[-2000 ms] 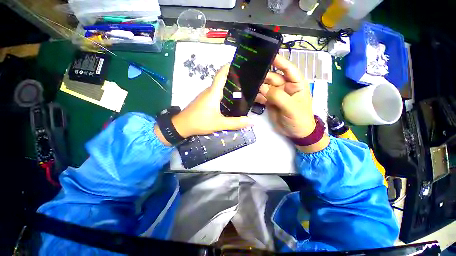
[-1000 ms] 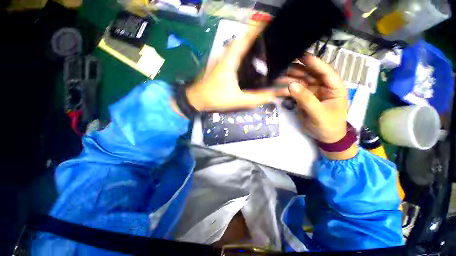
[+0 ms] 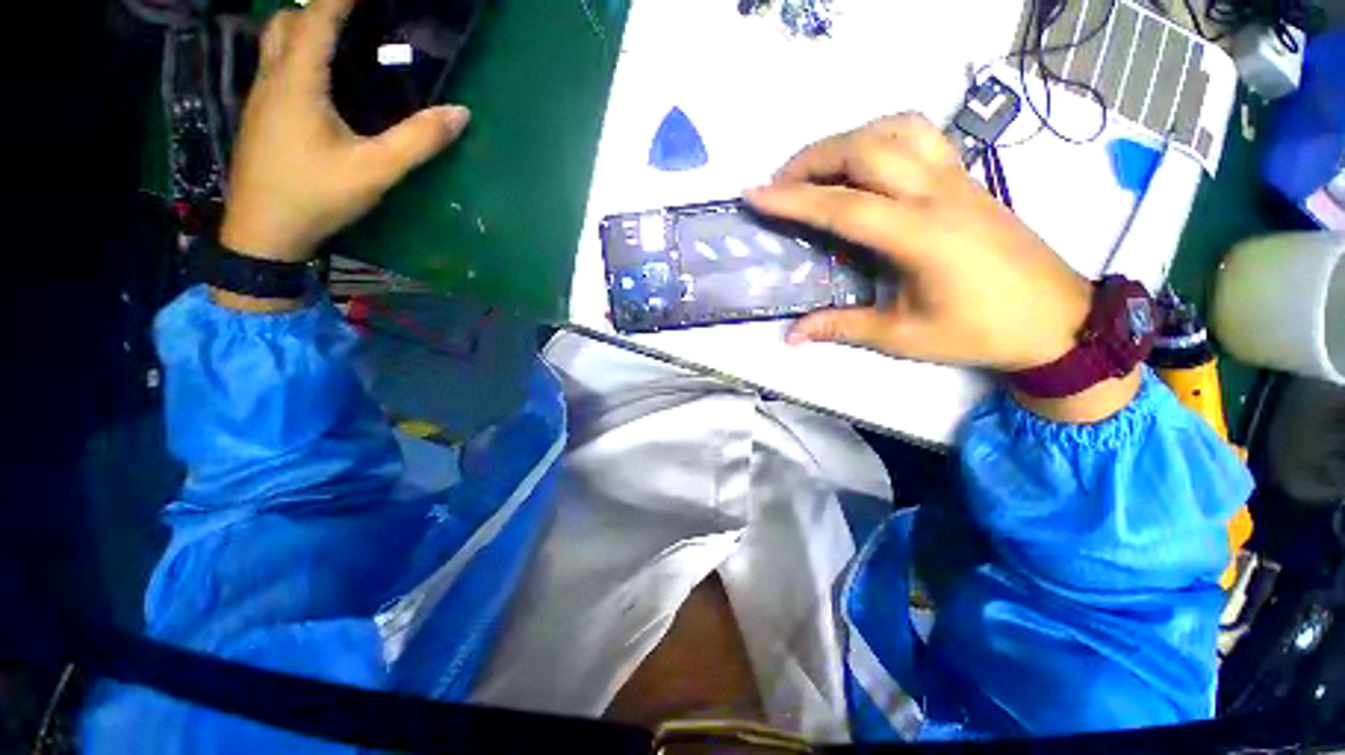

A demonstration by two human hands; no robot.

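Observation:
An opened black phone body, with small white, blue and orange spots inside, lies on the white pad. My right hand grips its right end, fingers across the upper edge and thumb at the lower edge; that end is hidden. My left hand is at the upper left, over the green mat, its fingers and thumb around a dark phone with a small white patch. That phone is dim and cut off by the top edge, so its contact with the mat is unclear.
A blue triangular pick lies above the opened phone. Right of it are a small black square piece, thin cords and a grey striped sheet. A white cup, blue bin and yellow-orange screwdriver stand or lie farther right.
My left hand has carried the dark phone from the middle to the upper left. My right hand has come down onto the opened phone. The view has shifted, and the blue pick above the phone now shows.

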